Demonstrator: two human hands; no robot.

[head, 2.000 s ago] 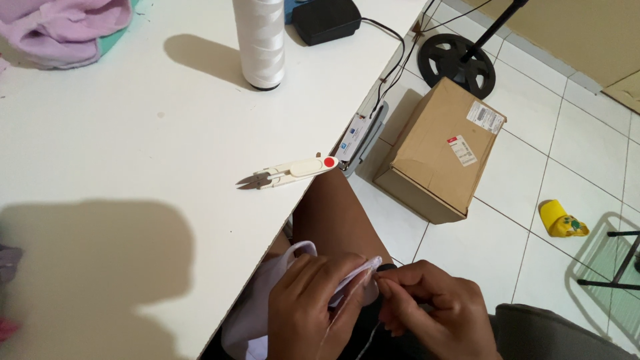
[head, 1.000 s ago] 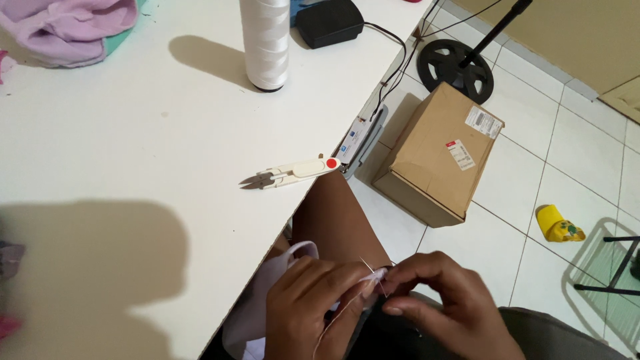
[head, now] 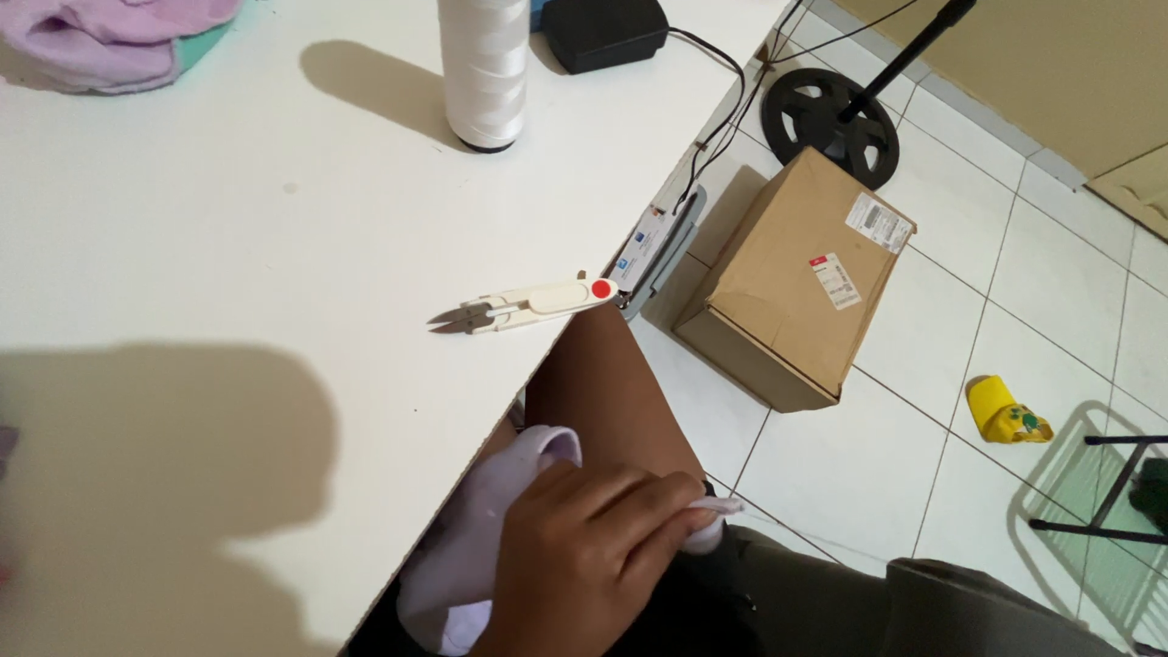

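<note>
My left hand pinches a narrow fold of pale lilac fabric between thumb and fingers, over my lap below the table's edge. The rest of the cloth hangs to the left of the hand, with a curved band on top. A faint thread runs rightward from the pinched fold. My right hand is outside the view. White thread snips with a red dot lie at the table's edge, blades pointing left. Farther back stands a large cone of white thread.
A white table fills the left side, with lilac and green cloth and a black pedal-like device with a cord. On the tiled floor are a cardboard box, a round black stand base, a yellow item and a rack.
My right hand, beside the left at the fabric in both earlier frames, has gone out of view. The needle seen at the fold one second ago no longer shows. My left hand still pinches the cloth.
</note>
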